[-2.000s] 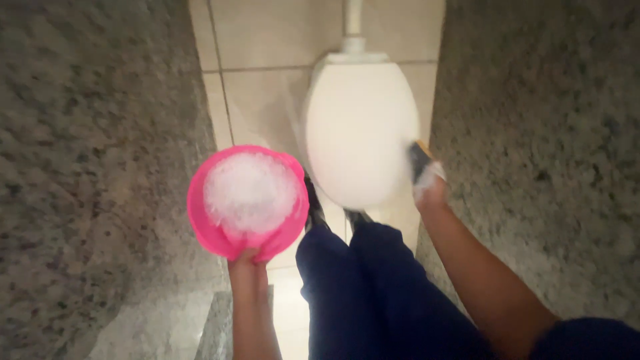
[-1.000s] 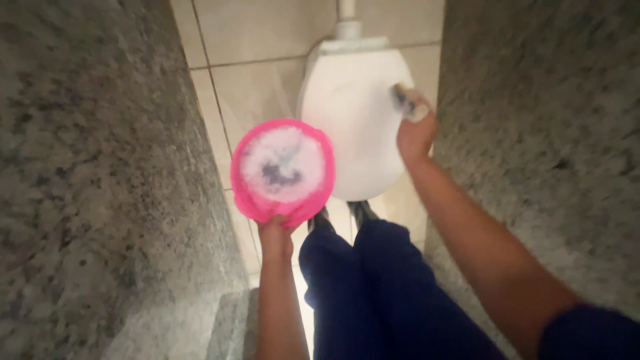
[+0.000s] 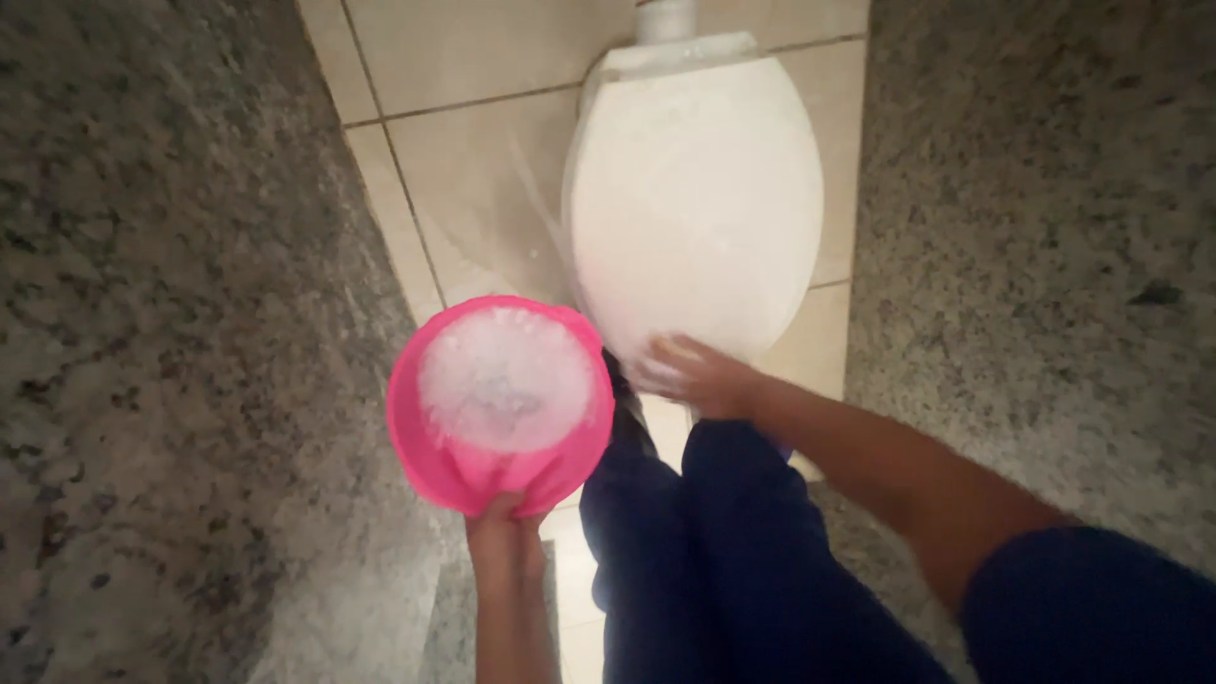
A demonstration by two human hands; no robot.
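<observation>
My left hand (image 3: pixel 506 518) grips the near rim of a pink plastic bowl (image 3: pixel 415 446), thumb over the edge. White suds (image 3: pixel 508 375) fill much of the bowl, with a greyish patch of liquid among them. To the right of the bowl is a white toilet with its lid (image 3: pixel 698 190) down. At the lid's near end is my right hand (image 3: pixel 679 370), blurred, with a small yellowish thing (image 3: pixel 673 348), perhaps a sponge, partly showing at its fingers and some white foam about it.
Speckled granite panels stand close on the left (image 3: pixel 190 285) and right (image 3: pixel 1026 237). Beige floor tiles (image 3: pixel 475 171) lie around the toilet. My legs in dark blue trousers (image 3: pixel 722 551) are just below the toilet's near end, and a dark shoe (image 3: pixel 627 408) shows beside the bowl.
My right hand has moved from the lid's right side to its near end. The bowl, in my left hand throughout, has shifted away from the lid since a second ago. The view has moved closer.
</observation>
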